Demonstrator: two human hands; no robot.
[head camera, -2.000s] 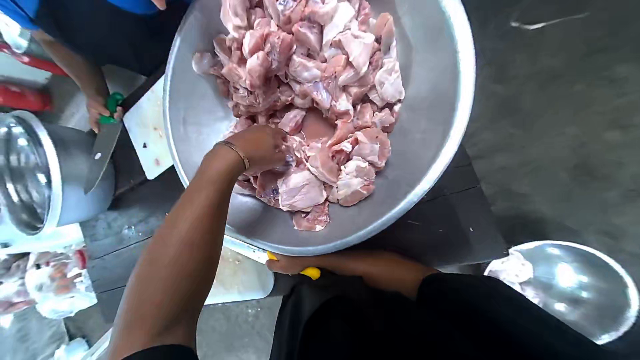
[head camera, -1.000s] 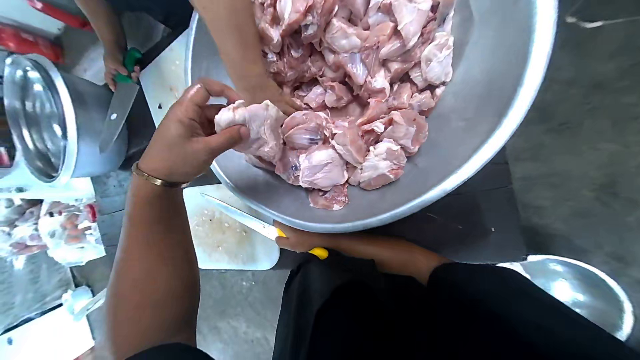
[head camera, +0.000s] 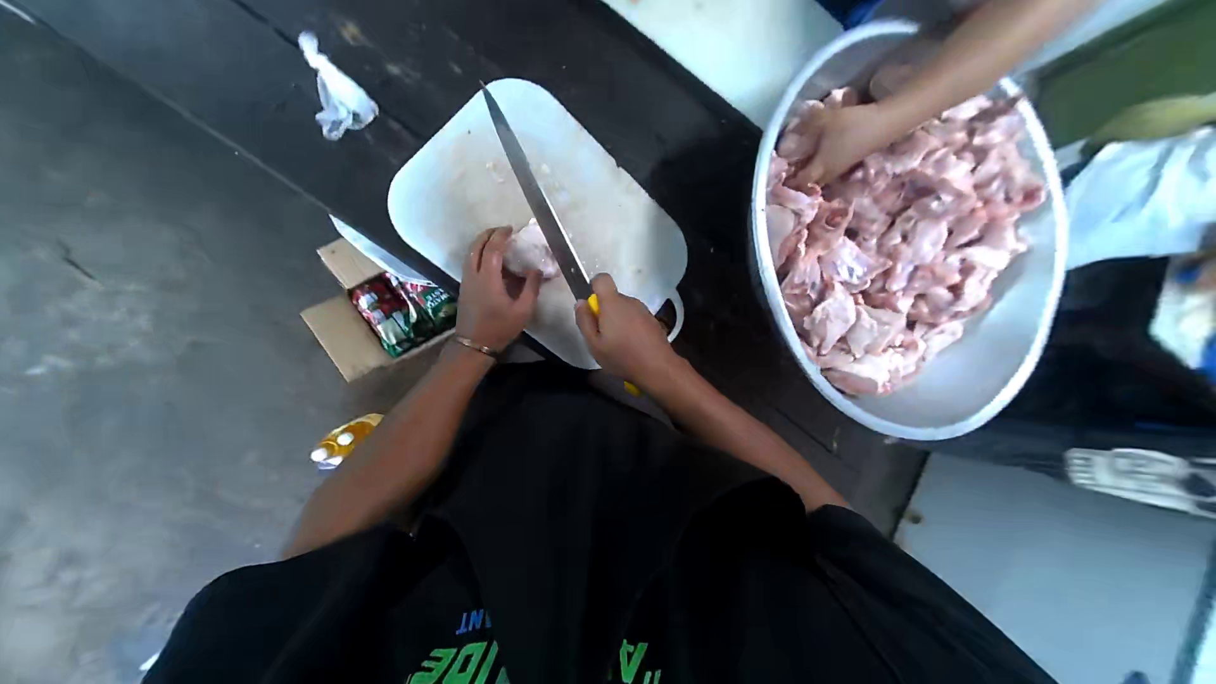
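My left hand (head camera: 496, 290), with a bracelet at the wrist, holds a piece of raw chicken (head camera: 532, 251) down on a white plastic cutting board (head camera: 627, 228). In my right hand (head camera: 622, 328) is the yellow handle of a long knife (head camera: 534, 190). Its blade lies across the board at the right side of the piece, pointing up and left; whether it touches the meat I cannot tell. Right of the board stands a big metal basin (head camera: 1045, 313) with many raw chicken pieces (head camera: 883, 256). Another person's hand (head camera: 841, 138) reaches into these pieces.
A knotted plastic bag (head camera: 339, 95) lies on the dark table (head camera: 418, 47) at upper left. Below the table's left edge are an open cardboard box (head camera: 347, 332) with packets and a yellow bottle (head camera: 347, 439). A white surface (head camera: 731, 47) lies beyond the board.
The view has swung to the cutting board. My left hand, which held a chicken piece over the basin's edge, now has a piece on the board. The knife in my right hand now lies over the board beside it.
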